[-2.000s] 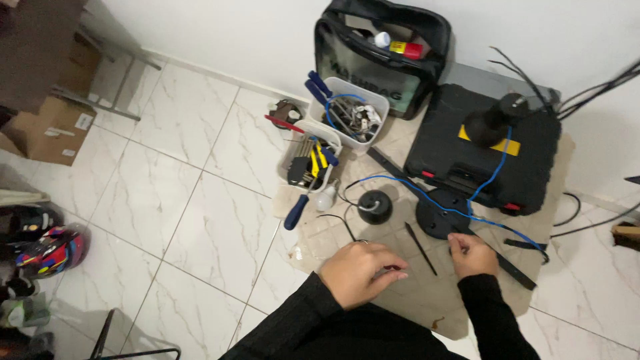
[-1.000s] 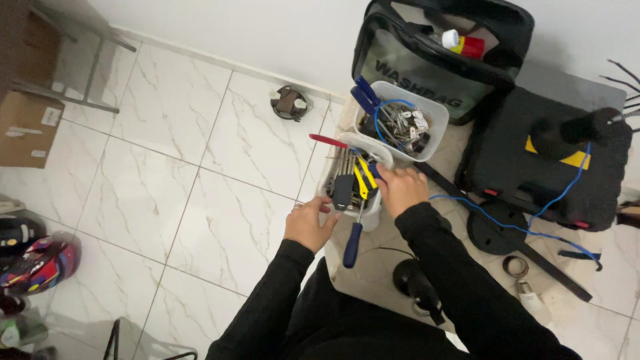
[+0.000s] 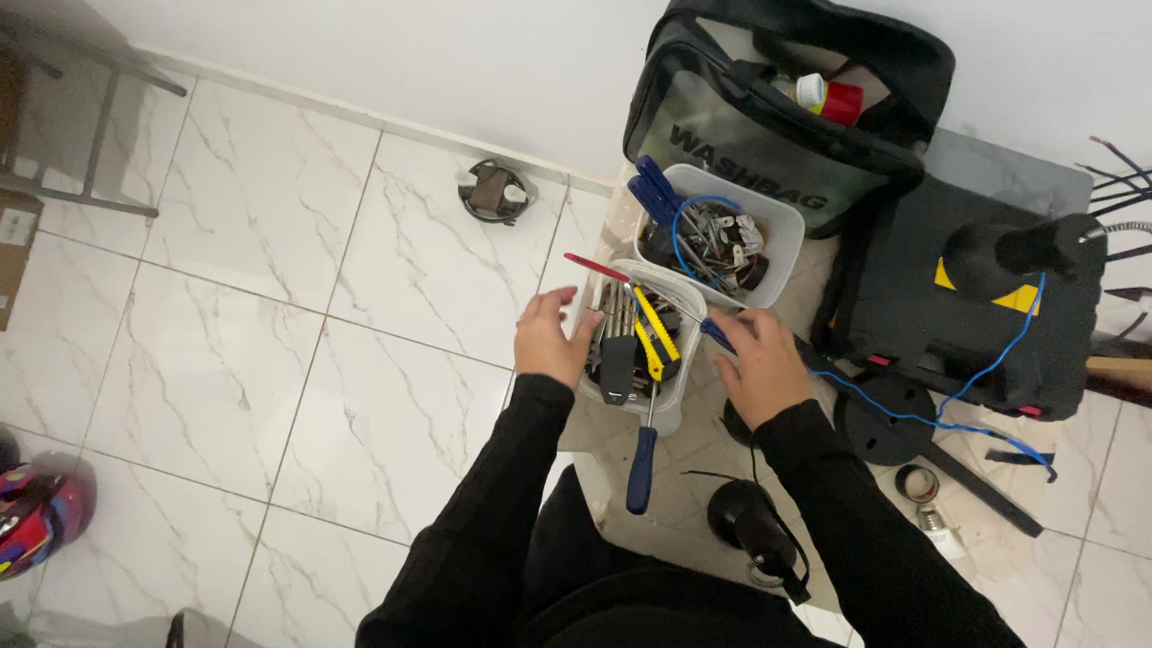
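Note:
A white plastic tub (image 3: 693,297) holds a yellow utility knife (image 3: 660,337), a black-based set of metal bits (image 3: 618,355) and a screwdriver with a dark blue handle (image 3: 641,472) that hangs over the near rim. At the tub's left rim is my left hand (image 3: 551,340), fingers apart and empty. My right hand (image 3: 765,364) grips the blue handle of a screwdriver (image 3: 717,333), whose shaft runs over the tub toward a red-handled tool (image 3: 594,267). Right behind, a second tub (image 3: 787,238) contains blue-handled tools and small metal parts.
Behind the tubs stands a black wash bag (image 3: 738,144). To the right lie a black tool case (image 3: 972,315), a blue wire (image 3: 855,393), a black round base with a bar (image 3: 886,418), a light bulb (image 3: 939,535) and a black lamp part (image 3: 751,522). A round metal part (image 3: 492,192) rests on the floor.
Both hands have gone from the table's near area to the tool tub. Since about one second ago, my right hand has shifted slightly off the tub, and a blue screwdriver handle now shows at its fingers.

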